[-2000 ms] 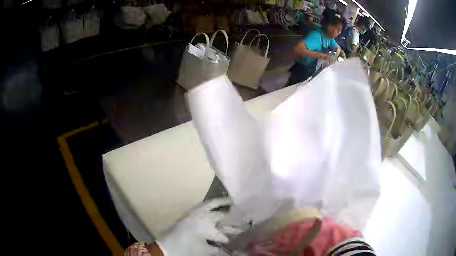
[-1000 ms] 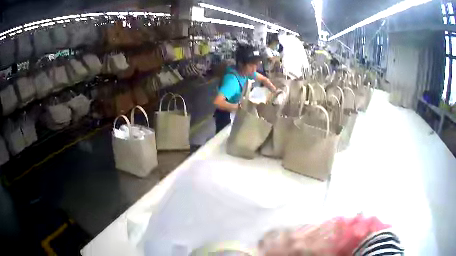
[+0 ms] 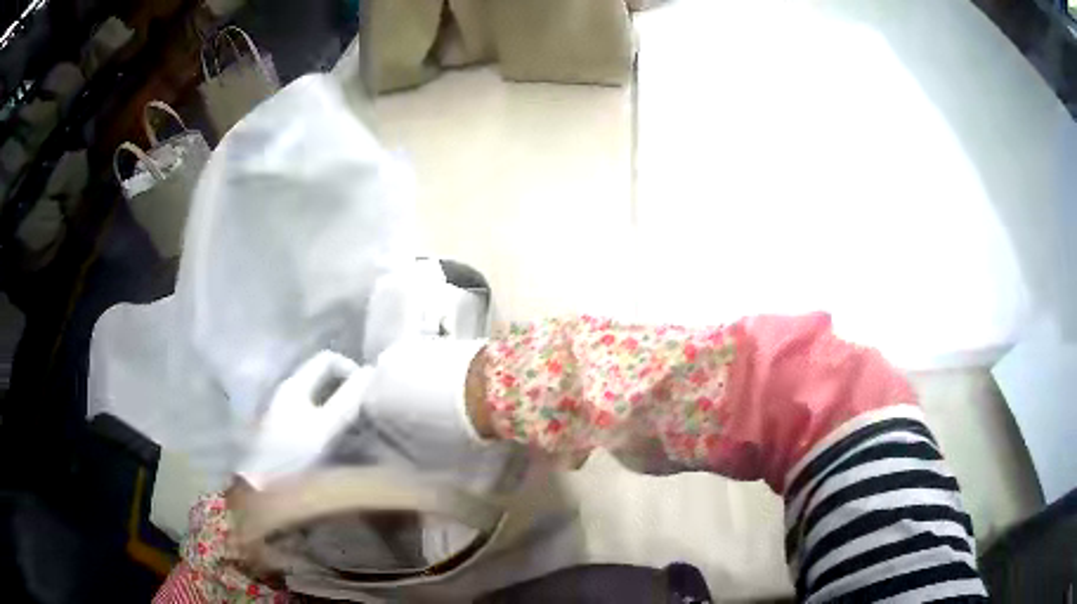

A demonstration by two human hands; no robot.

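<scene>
A large sheet of white tissue paper [image 3: 284,212] stands up in front of me and spreads to the left, blurred. My left hand [image 3: 309,413], in a white glove, is closed on its lower part. My right hand [image 3: 419,383], also gloved, reaches from the right against the lower right of the paper; its fingers blend into the white, so its grip cannot be told. A beige tote bag [image 3: 532,537] lies close below my hands, its mouth open, a blurred loop handle across it and white material inside.
Beige bags [image 3: 561,41] stand on the pale table at the top. A large bright white sheet stack [image 3: 815,201] lies on the right. Two tote bags [image 3: 171,195] stand beyond the table at the upper left, one showing white paper. Another white sheet [image 3: 1051,401] is at the right edge.
The view has tilted down, bringing both gloved hands and the open bag into sight. The tissue paper, low and spread a second ago, now stands raised at the left. The standing bags have shifted up in view.
</scene>
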